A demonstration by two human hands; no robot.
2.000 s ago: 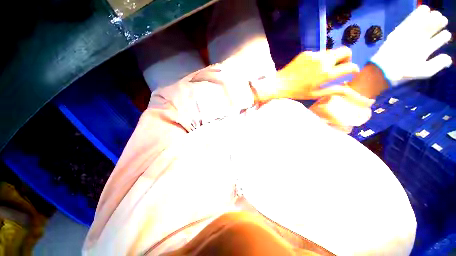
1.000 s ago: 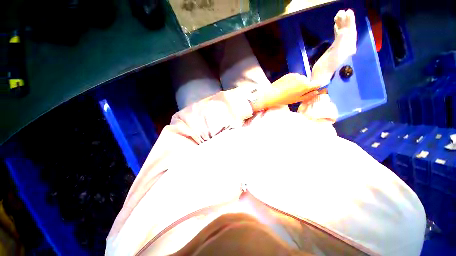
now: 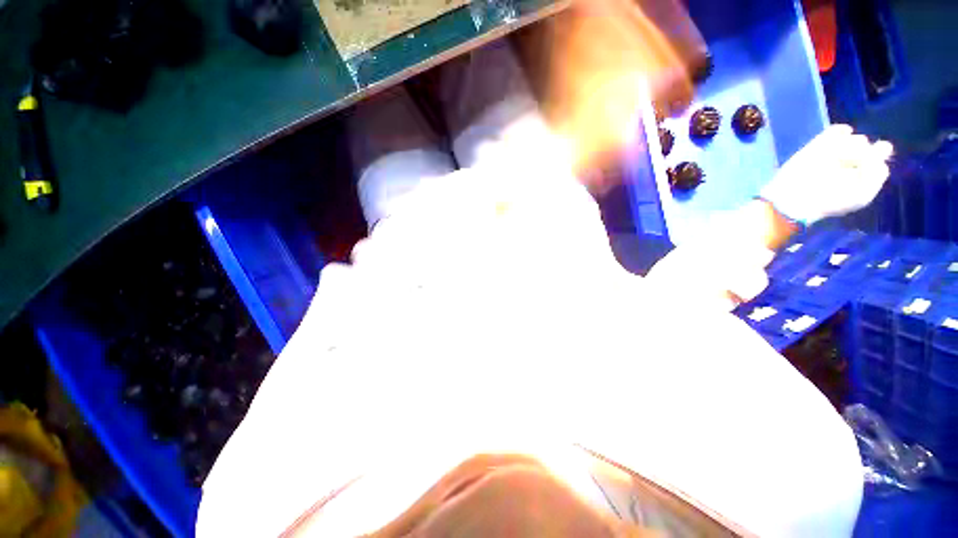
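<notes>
My right hand (image 3: 830, 173) wears a white knit glove with a blue cuff edge. It is out at the right over the rim of the light blue bin (image 3: 735, 194), fingers loosely bent, with nothing seen in it. My bare left hand (image 3: 615, 84) is a bright blur at the bench edge, left of that bin; its fingers and anything in them cannot be made out. Several round, spiky, brownish-black assemblies (image 3: 705, 123) lie spaced apart in the bin.
The green bench (image 3: 210, 131) holds a cardboard mat (image 3: 389, 21), heaped black parts (image 3: 116, 47) and a black-and-yellow tool (image 3: 34, 152). A deep blue bin (image 3: 89, 420) of black parts is at left, stacked crates (image 3: 903, 336) at right, and yellow clothing (image 3: 32, 473) at lower left.
My left hand has left my right wrist and moved up and left. My gloved hand has moved right and down, leaving more assemblies in view. The camera view has shifted too.
</notes>
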